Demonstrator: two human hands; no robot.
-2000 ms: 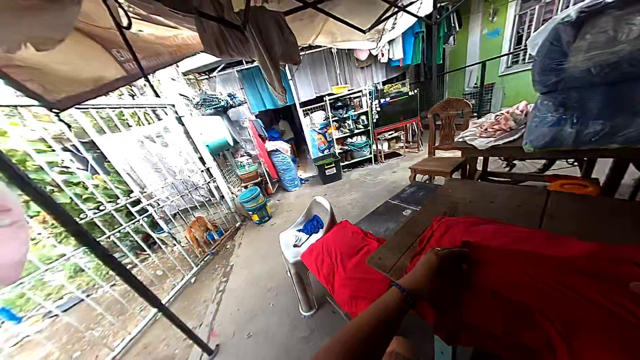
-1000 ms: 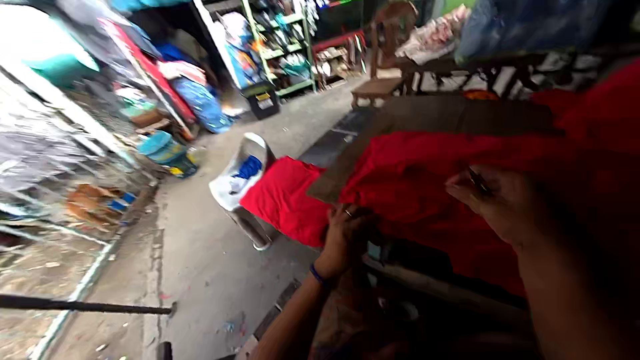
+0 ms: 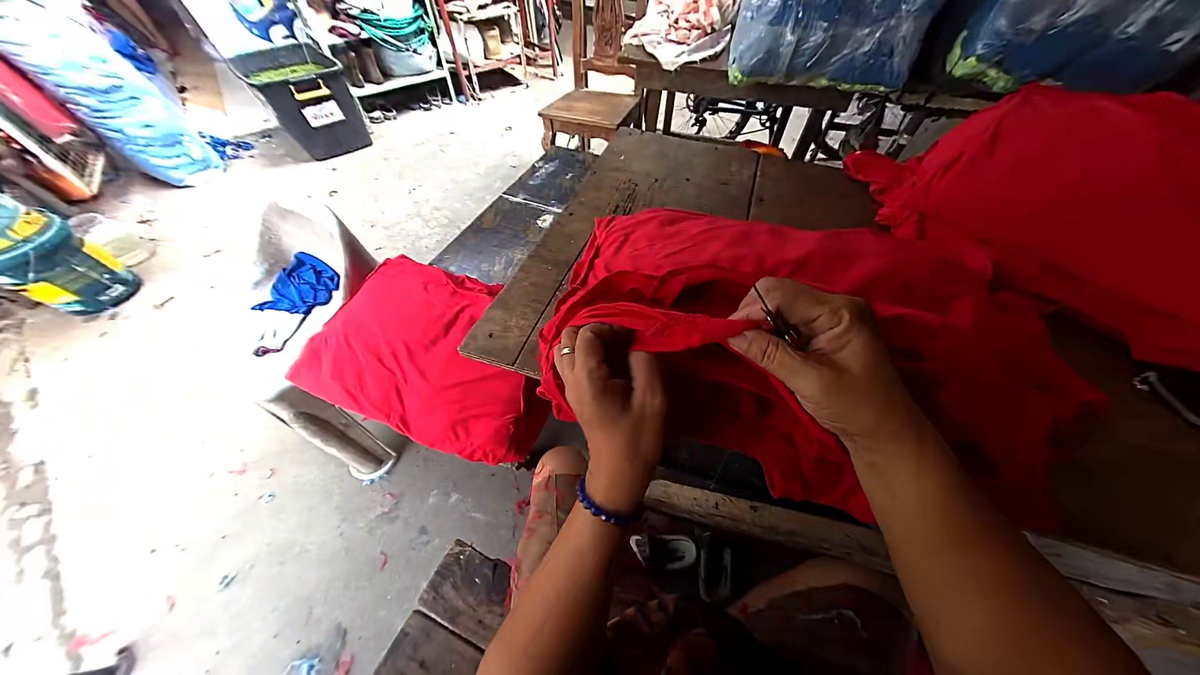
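Note:
Red fabric (image 3: 806,253) lies spread over a dark wooden table (image 3: 656,178) and hangs off its near edge. My left hand (image 3: 609,384), with a ring and a blue bead bracelet, grips a folded edge of that fabric. Between thumb and fingers of my right hand (image 3: 806,347) the same edge is pinched, and a small dark metal tool (image 3: 776,319) with a thin pointed tip sits in this hand; its kind is not clear. A folded red cloth stack (image 3: 412,356) rests on a white plastic chair to the left. Another red cloth heap (image 3: 1059,206) lies at the table's right.
The white plastic chair (image 3: 323,431) also holds a blue cloth (image 3: 302,283). A black bench (image 3: 497,230) runs beside the table. Behind stand a wooden chair (image 3: 591,108), a black bin (image 3: 314,117) and plastic-wrapped bundles (image 3: 834,42). Near the bottom is a wooden bench (image 3: 459,600).
My right hand has come over to the left hand and now pinches the red fabric's edge beside it. The view has tilted down and moved closer to the table.

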